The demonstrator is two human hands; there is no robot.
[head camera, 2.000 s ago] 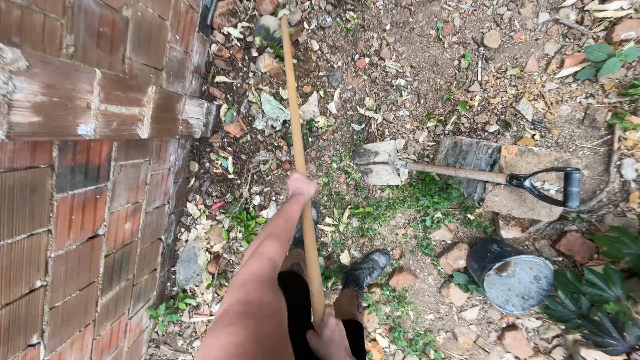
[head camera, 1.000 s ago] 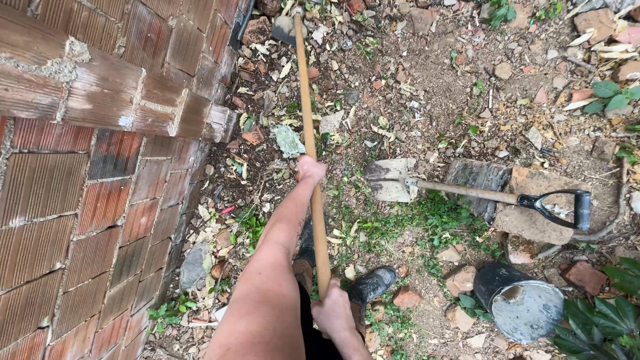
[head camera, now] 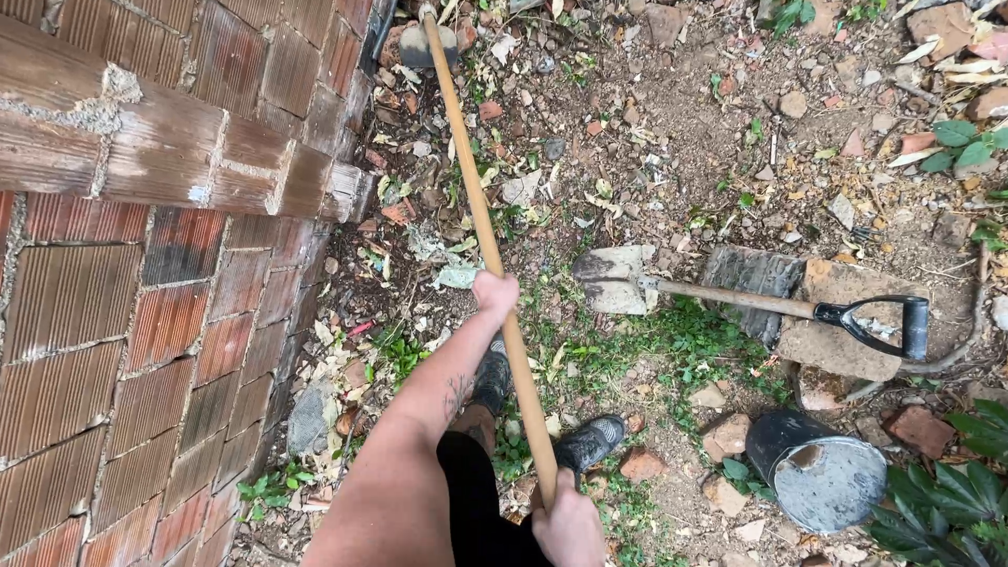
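A hoe with a long wooden handle (head camera: 472,181) slants across the middle of the head view. Its metal blade (head camera: 428,47) is at the top, over the rubble beside the brick wall. My left hand (head camera: 494,293) grips the handle near its middle, with the arm reaching up from below. My right hand (head camera: 568,520) is closed around the handle's lower end. To the right of the hoe lies a shovel (head camera: 732,298) with a dirty metal blade, a wooden shaft and a black D-shaped grip. Whether the hoe blade touches the ground cannot be told.
A ribbed brick wall (head camera: 71,291) with a jutting pillar (head camera: 260,169) fills the left side. Flat blocks (head camera: 843,346) lie under the shovel's shaft. A dark bucket (head camera: 827,476) stands at lower right, near loose brick pieces (head camera: 920,431) and leafy plants. My shoes (head camera: 591,441) are on stony ground.
Since one second ago, the hoe's blade end has swung left, toward the wall, and the handle slants more. Both hands have kept hold of the handle.
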